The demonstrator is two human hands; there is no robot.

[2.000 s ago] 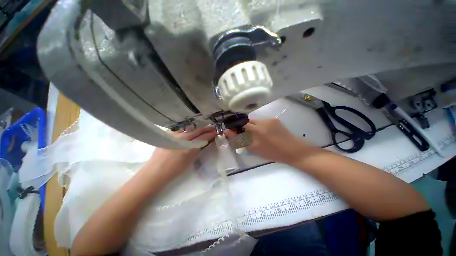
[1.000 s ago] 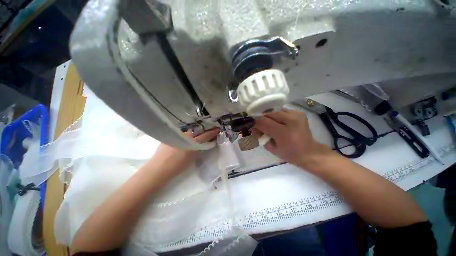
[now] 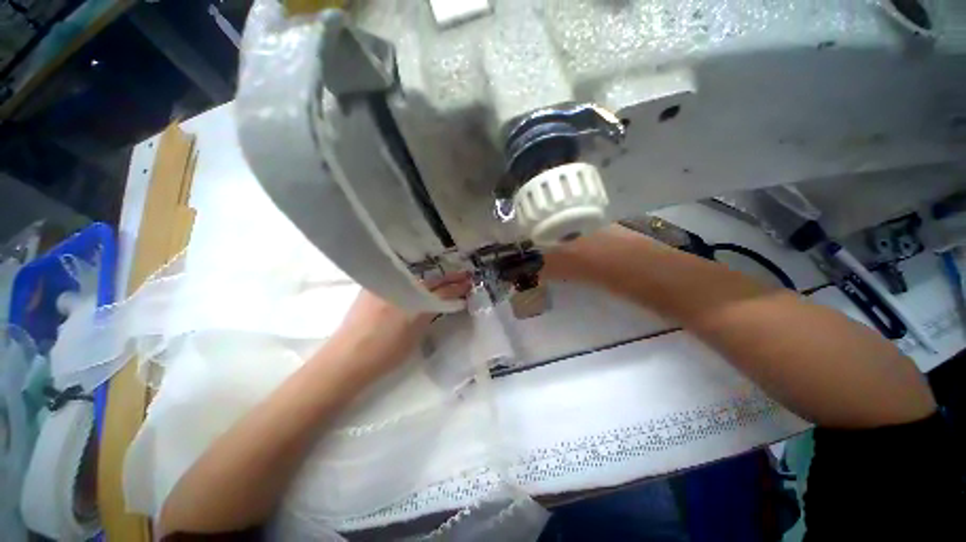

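Observation:
Sheer white fabric (image 3: 244,392) spreads over the left of the table and its front edge. A narrow whitish strip (image 3: 488,337) runs from the presser foot (image 3: 482,277) toward me. My left hand (image 3: 408,309) lies on the fabric just left of the foot, its fingertips partly behind the machine's pale guard. My right hand (image 3: 572,254) is right of and behind the foot, mostly hidden under the machine head and tension dial; what its fingers do is not visible. A small tan-brown block (image 3: 532,301) sits right of the foot.
The off-white machine head (image 3: 741,116) fills the top. Black-handled shears (image 3: 747,257) lie right, partly behind my right forearm, with a slim black tool (image 3: 872,304) and whitish stick (image 3: 884,286) beyond. A blue basket (image 3: 106,265) and brown strip (image 3: 159,233) are left. Printed tape (image 3: 636,436) runs along the front.
My right hand has moved from beside the tan block to farther back under the machine head, and its forearm now covers part of the shears. My left hand stays near the foot. The view has shifted.

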